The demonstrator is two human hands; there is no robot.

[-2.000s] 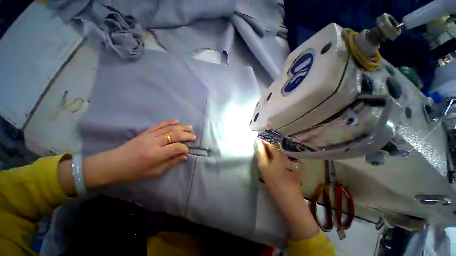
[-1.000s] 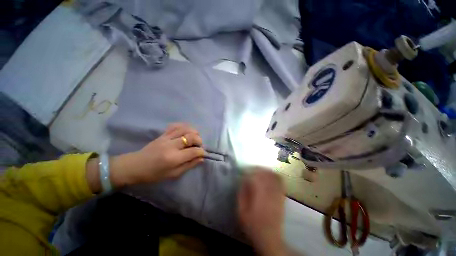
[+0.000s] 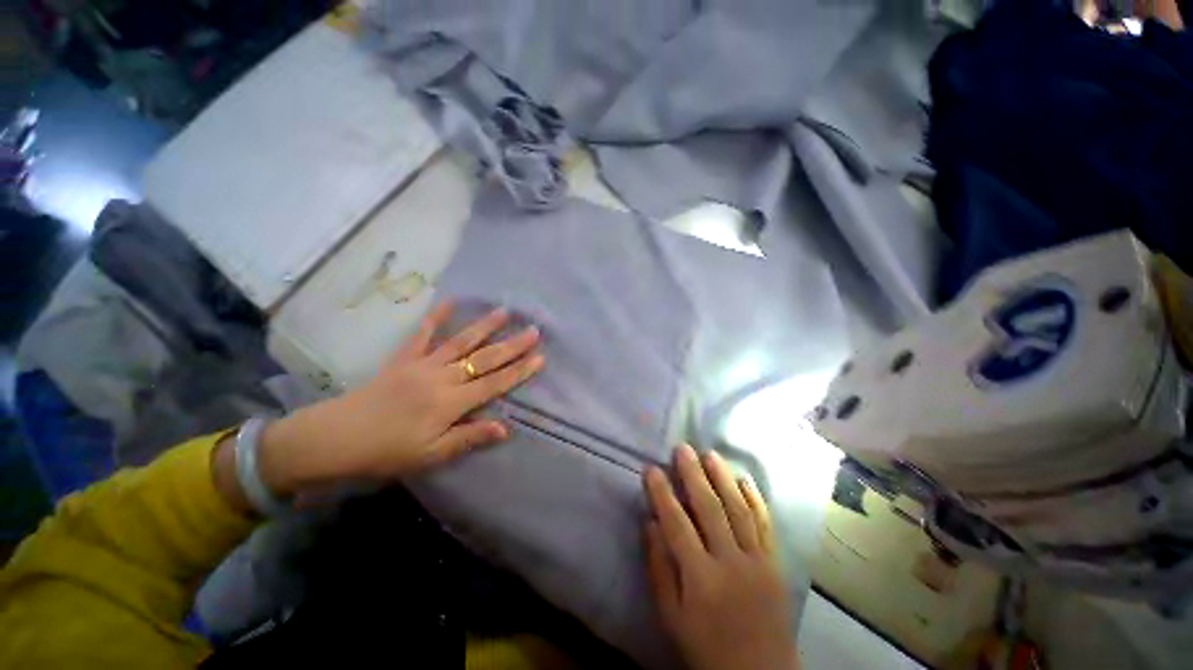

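A grey garment panel (image 3: 576, 308) lies spread in front of me, left of the cream-white sewing machine head (image 3: 1007, 380). A dark double line (image 3: 582, 439) runs across the panel between my hands. My left hand (image 3: 419, 399), with a ring and a pale bracelet, lies flat on the panel at the line's left end, fingers apart. My right hand (image 3: 713, 550) lies on the panel at the line's right end, fingertips pressing the cloth, below the bright lamp glow. Neither hand grips the cloth. The presser foot and needle are hard to make out.
Rumpled grey pieces (image 3: 733, 79) lie behind the panel, with a tangled bunch of grey strips (image 3: 523, 144) at their left. A navy pile (image 3: 1060, 144) is at the back right. A white board (image 3: 288, 157) is at the upper left. Scissors (image 3: 1005, 641) show partly at the bottom right.
The view has shifted left, so the machine stands further right. My right hand has moved from beside the needle onto the panel. My left hand has spread flat, and the dark line between the hands shows longer.
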